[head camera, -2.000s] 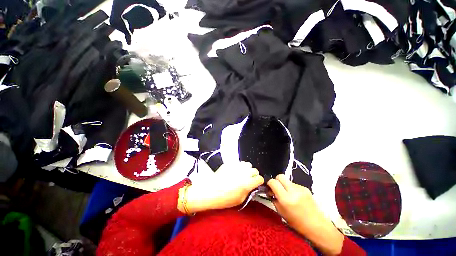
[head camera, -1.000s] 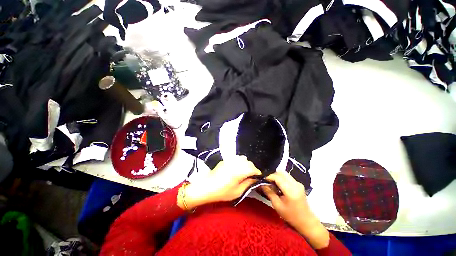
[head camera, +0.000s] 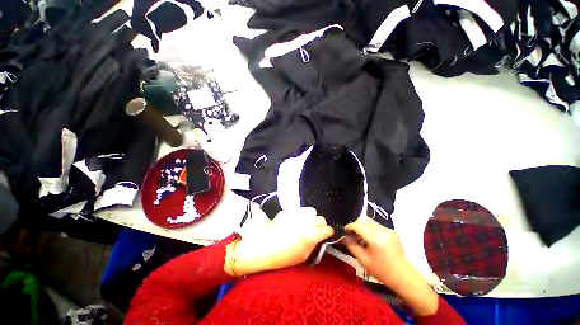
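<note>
A black garment (head camera: 324, 95) with white trim lies spread in front of me, its near opening close to my body. My left hand (head camera: 296, 235) grips the trimmed near edge of the opening from the left. My right hand (head camera: 372, 244) pinches the same edge from the right, its fingertips almost touching the left ones. White trim (head camera: 289, 181) runs along the left side of the opening. A needle or thread cannot be made out between the fingers.
A red dish (head camera: 172, 212) at left holds white bits and a dark rectangle (head camera: 198, 172). Beyond it are a brown tube (head camera: 156, 122) and a clear bag (head camera: 203, 98). A red plaid pad (head camera: 466, 247) and black piece (head camera: 548, 202) lie at right. Black-and-white garments are heaped left and behind.
Both hands stay at the garment's near edge. Since one second ago, my left hand has moved slightly down and my right fingers have shifted along the edge. White trim below the fingers lies differently.
</note>
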